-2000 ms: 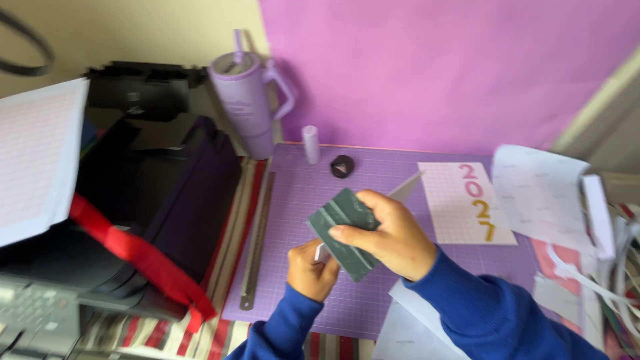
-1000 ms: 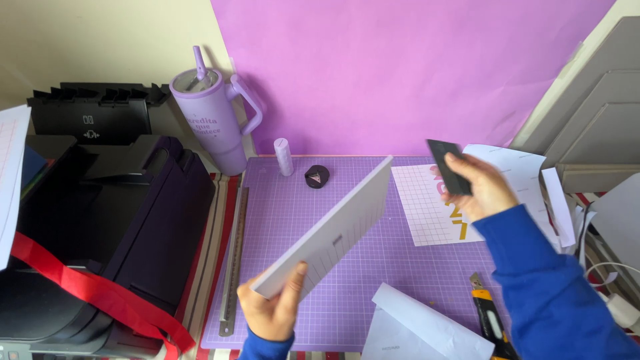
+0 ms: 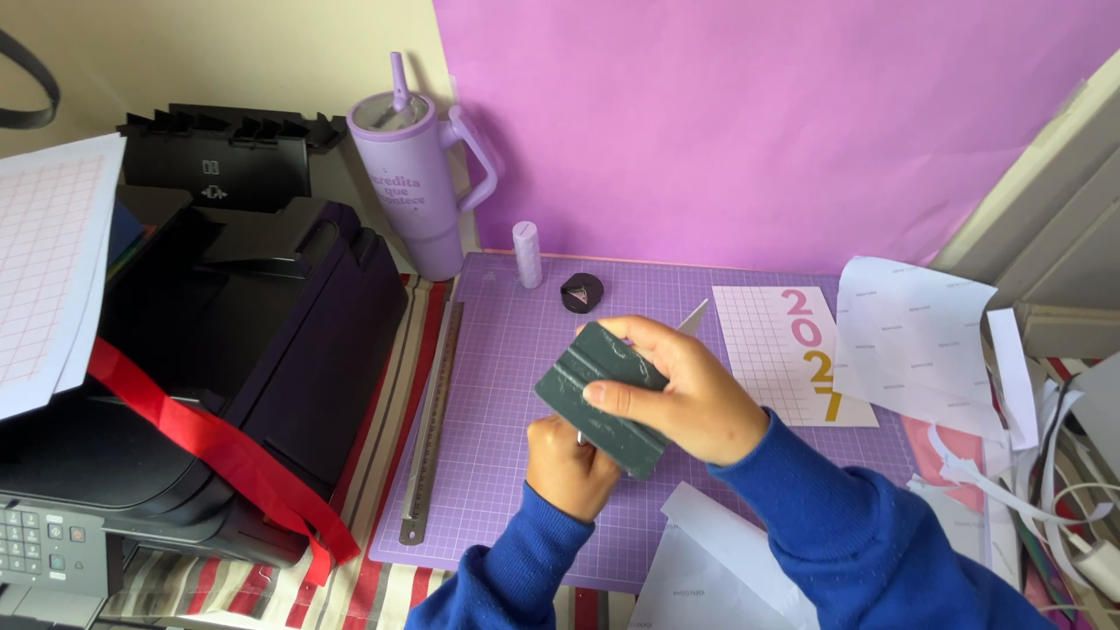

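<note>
My right hand grips a dark green flat squeegee with ridges and pale scuffs, thumb across its face. Just below and left of it, my left hand is closed on a thin white board, seen nearly edge-on. The squeegee and my right hand hide most of that board; only its pointed corner and a sliver near my left fingers show. Both hands are above a purple cutting mat. Right of them lies a gridded white sheet with pink and gold numerals.
A metal ruler lies along the mat's left side. Behind are a lilac tube, a round black item and a purple tumbler. A black printer with red ribbon stands left. Backing papers and cables lie right.
One second ago my hands were apart, with the white board's broad side showing. My right hand has come left with the squeegee, now in front of the board. The view has shifted.
</note>
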